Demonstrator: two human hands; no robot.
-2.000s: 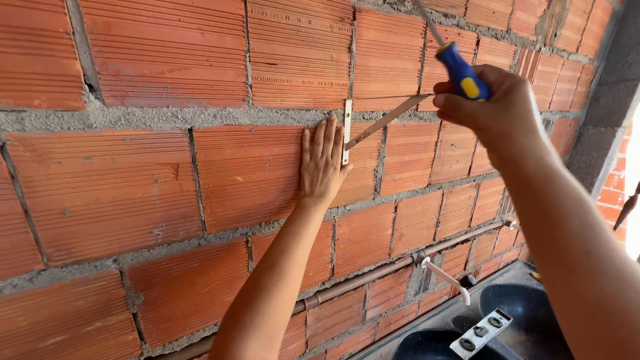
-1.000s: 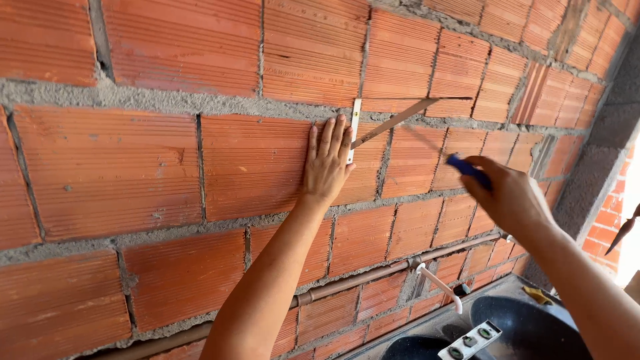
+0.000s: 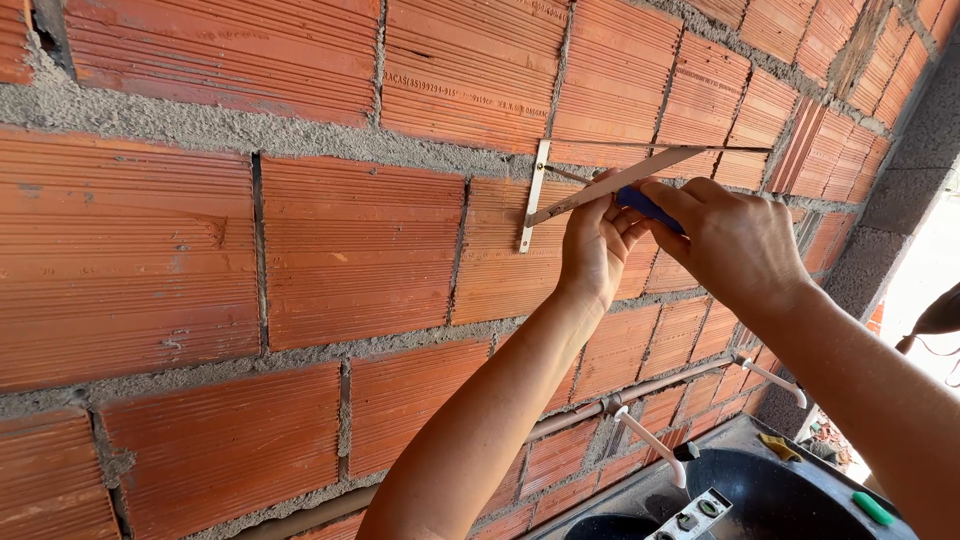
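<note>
A white metal shelf bracket [image 3: 534, 196] stands against the hollow-brick wall, its diagonal brace and top arm pointing out from the wall. My right hand [image 3: 731, 236] grips the blue handle of a screwdriver [image 3: 646, 208]. The screwdriver's shaft runs behind the brace, its tip at a screw [image 3: 541, 166] in the bracket's upper hole. My left hand [image 3: 604, 240] is raised beneath the brace, its fingers about the front of the screwdriver; how firmly they hold it is hidden.
Below run a brown pipe [image 3: 637, 391] and two white faucets [image 3: 651, 441]. A dark double sink [image 3: 772, 487] holds a small spirit level [image 3: 694, 517] on its divider. A yellow cloth [image 3: 780, 447] and a green object [image 3: 872, 508] lie on its rim. A grey block column [image 3: 889, 202] stands at right.
My left hand has left the bracket's plate and moved right, to the screwdriver. My right hand has brought the screwdriver's tip to the bracket's upper screw.
</note>
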